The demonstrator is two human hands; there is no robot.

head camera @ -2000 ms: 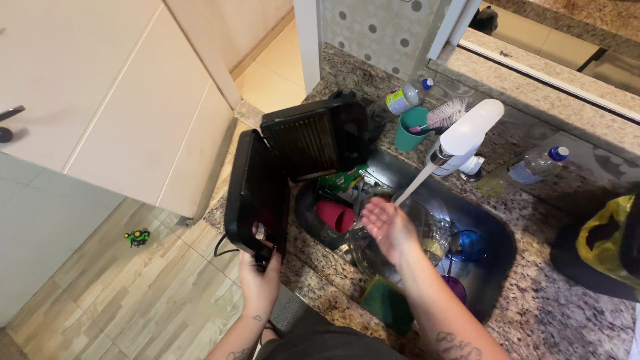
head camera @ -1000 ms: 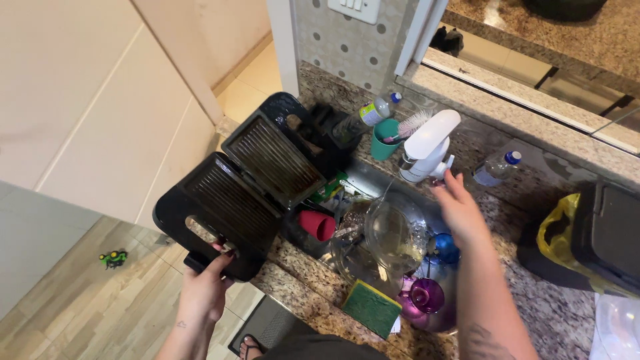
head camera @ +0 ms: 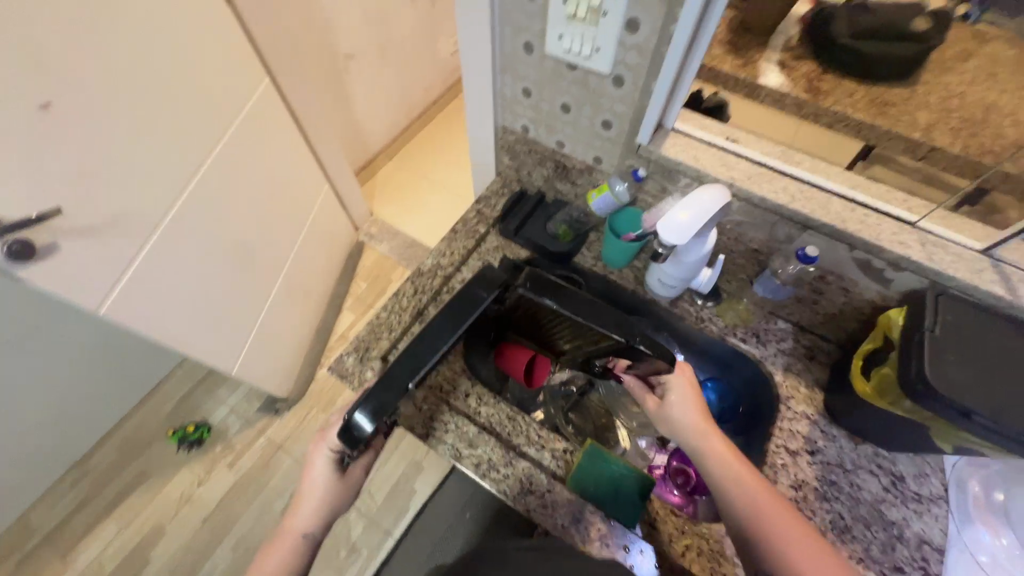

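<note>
A black hinged sandwich press (head camera: 588, 312) is opened over the left part of the sink, its ribbed plate partly in view. My left hand (head camera: 344, 456) grips the end of one half, which reaches out past the counter's edge. On the other half, my right hand (head camera: 660, 392) holds the rim near its handle. Below the press, a red cup (head camera: 522, 365) and clear dishes (head camera: 588, 412) lie in the dark sink (head camera: 764, 392). A purple item (head camera: 680, 480) and a blue item (head camera: 720, 400) are on the right. A green scouring sponge (head camera: 610, 483) rests at the sink's front edge.
Behind the sink stand a white faucet (head camera: 688, 240), a teal cup (head camera: 622, 238) with a brush and a labelled bottle (head camera: 616, 192). Another bottle (head camera: 786, 274) and a black bin (head camera: 960, 368) are at right. A green toy (head camera: 190, 435) lies on the floor.
My right hand has moved from the faucet to the press and taken hold of it. The press has been turned and shifted over the sink, with my left hand still on it.
</note>
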